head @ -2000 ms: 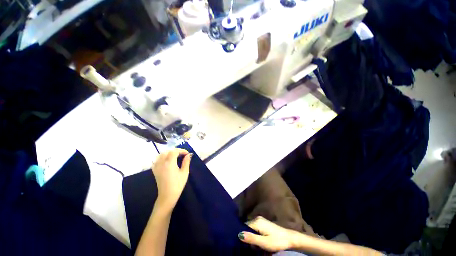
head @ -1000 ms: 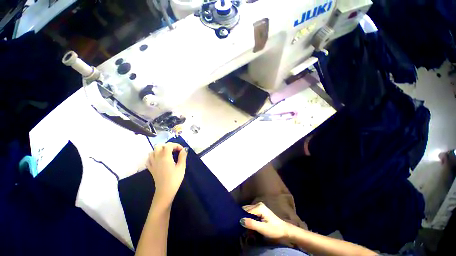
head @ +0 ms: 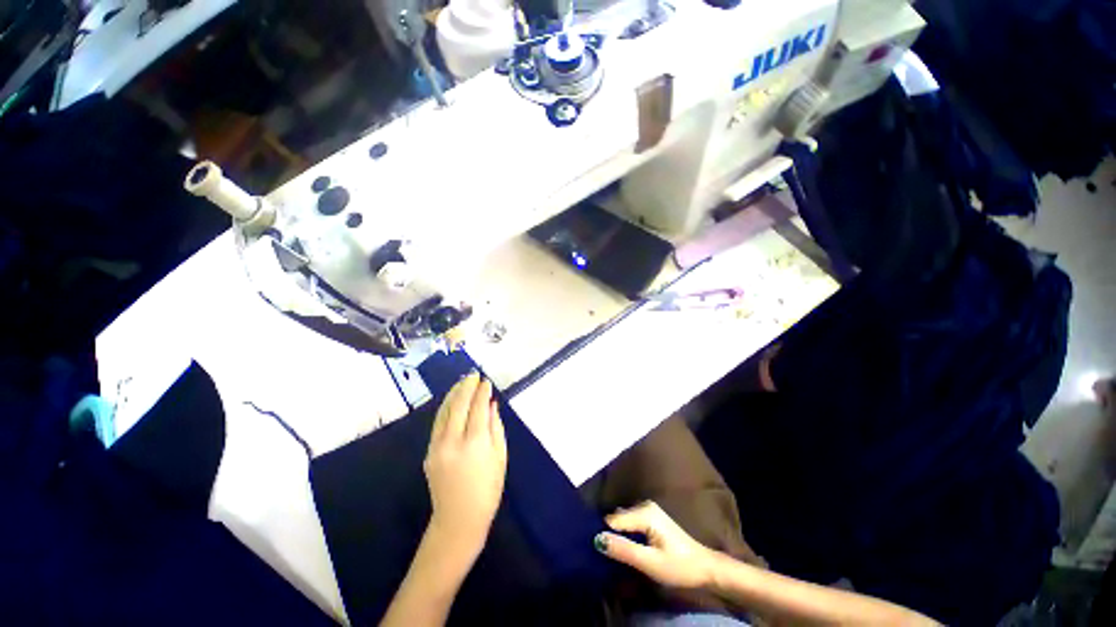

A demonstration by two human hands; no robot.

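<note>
A dark navy cut panel (head: 379, 502) lies on the white table, its far corner under the needle area of the white JUKI sewing machine (head: 490, 159). My left hand (head: 468, 459) lies flat on the panel just in front of the presser foot, fingers together and pointing at the needle area. My right hand (head: 655, 545) pinches the panel's right edge near the table's front edge, between thumb and fingers. A metal plate (head: 410, 382) shows left of the panel's corner.
A black smartphone (head: 612, 251) and a pink-handled tool (head: 710, 298) lie under the machine arm. Navy cloth (head: 110, 539) is heaped at left beside a teal object (head: 88, 419). More navy cloth (head: 906, 404) hangs at right. A white thread cone (head: 475, 37) stands behind.
My left hand has moved right and slightly down, its fingers now straighter and flat on the panel. More of the metal plate shows. My right hand keeps its hold. The view has shifted slightly.
</note>
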